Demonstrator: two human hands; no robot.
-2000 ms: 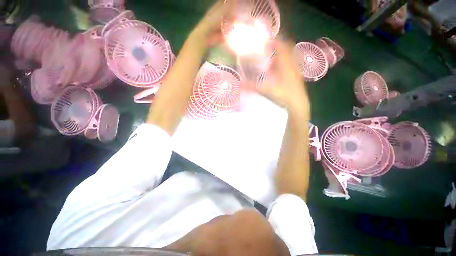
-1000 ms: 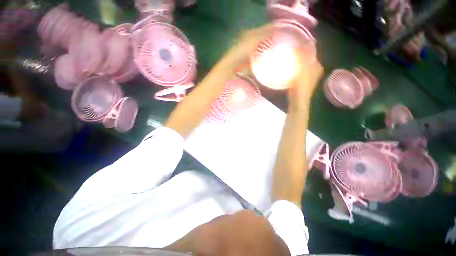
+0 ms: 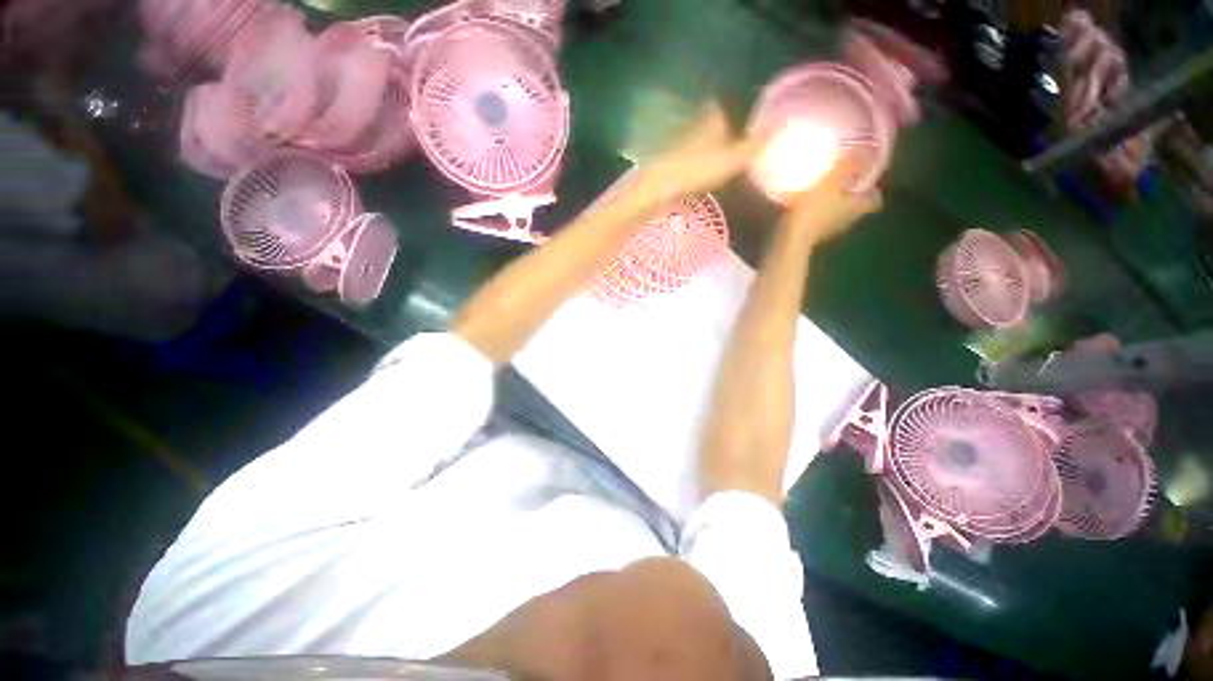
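A pink round fan [image 3: 862, 107] is between my hands at the top centre right, with bright glare on its lower left. My left hand [image 3: 718, 144] touches its left edge; the fingers blur into the glare. My right hand [image 3: 838, 206] is at its lower edge with fingers on it. Whether a clip is on this fan is hidden. Several loose front grilles [image 3: 672, 246] lie overlapping at the top of the white sheet [image 3: 625, 379], partly behind my left forearm.
Clip fans lie at the left [image 3: 490, 109] and lower left [image 3: 286, 210], beside a row of pink rounds [image 3: 273, 80]. More clip fans lie at the right [image 3: 968, 459] and upper right [image 3: 984, 277]. A grey metal bar [image 3: 1131, 362] juts in at the right.
The fan and both hands have moved right, away from the loose grilles. The view has shifted, so the left fans sit further right in the picture.
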